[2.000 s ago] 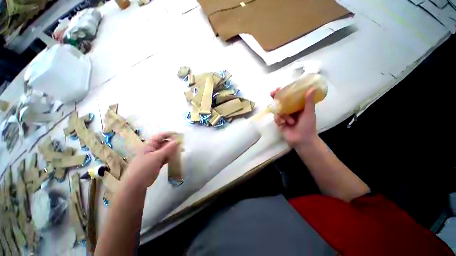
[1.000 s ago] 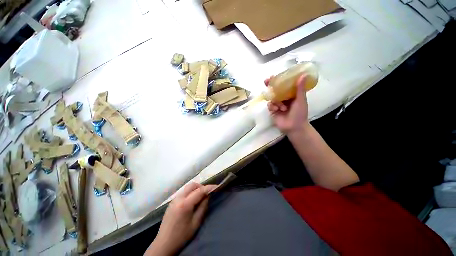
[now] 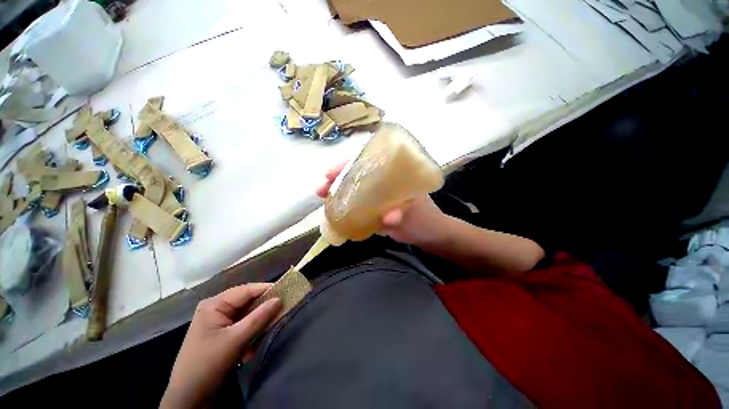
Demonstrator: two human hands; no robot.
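My left hand [image 3: 228, 323] pinches a short tan strap tab [image 3: 286, 292] in front of the grey apron, its ribbed end pointing up and right. My right hand [image 3: 412, 220] holds the glue bottle [image 3: 382, 184], a soft translucent bottle of amber glue, tilted nozzle down. The nozzle tip is at the upper edge of the tab; whether glue is coming out I cannot tell. The far end of the tab is hidden in my left hand. A pile of tan strap tabs [image 3: 326, 102] with blue-wrapped ends lies on the bench beyond the bottle.
More tan tabs [image 3: 132, 160] lie at left, near a hammer [image 3: 102, 272] and a shiny clear bag [image 3: 25, 256]. A white plastic container [image 3: 72, 48] is at the far left. Brown panels [image 3: 432, 20] lie at the far side, with a crumpled white scrap [image 3: 456, 85] nearer. White bundles [image 3: 687, 287] are at right.
The bottle has come down and left from over the bench to the tab, now nozzle down. My left hand has brought the tab from over the bench to the apron. The view has shifted.
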